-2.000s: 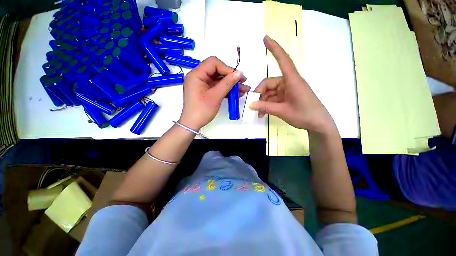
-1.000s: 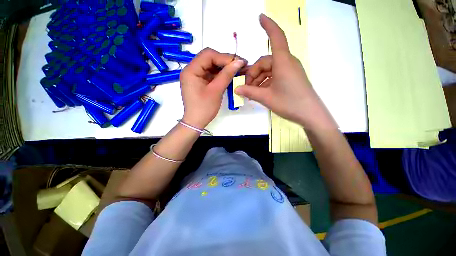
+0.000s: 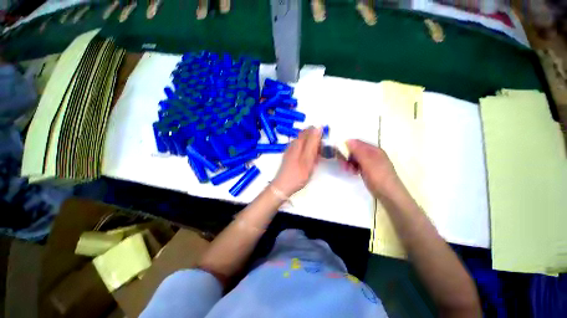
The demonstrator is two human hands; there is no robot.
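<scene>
My left hand (image 3: 301, 163) holds a blue battery cell (image 3: 325, 131), mostly hidden by the fingers; its blue end shows at the fingertips and a dark grey part shows between the hands. My right hand (image 3: 368, 163) is just right of it, fingers bent together, with a small pale patch at the fingertips. The blur hides whether the patch touches the cell. A pale yellow adhesive sheet (image 3: 398, 180) lies under and beyond the right forearm, with a short black strip (image 3: 415, 110) near its far end. The pile of blue cells (image 3: 211, 105) lies at the left.
Spare yellow sheets (image 3: 522, 180) lie at the right. Dark-edged sheets (image 3: 81, 112) are fanned at the far left. A grey post (image 3: 286, 37) stands beyond the bench, before the green conveyor belt (image 3: 373, 49) with small tan parts. A cardboard box (image 3: 174, 261) with yellow paper is below left.
The view has swung up and left, bringing in the belt, post and fanned sheets. The cell in my left hand is turned from hanging upright, and my right index finger is no longer raised.
</scene>
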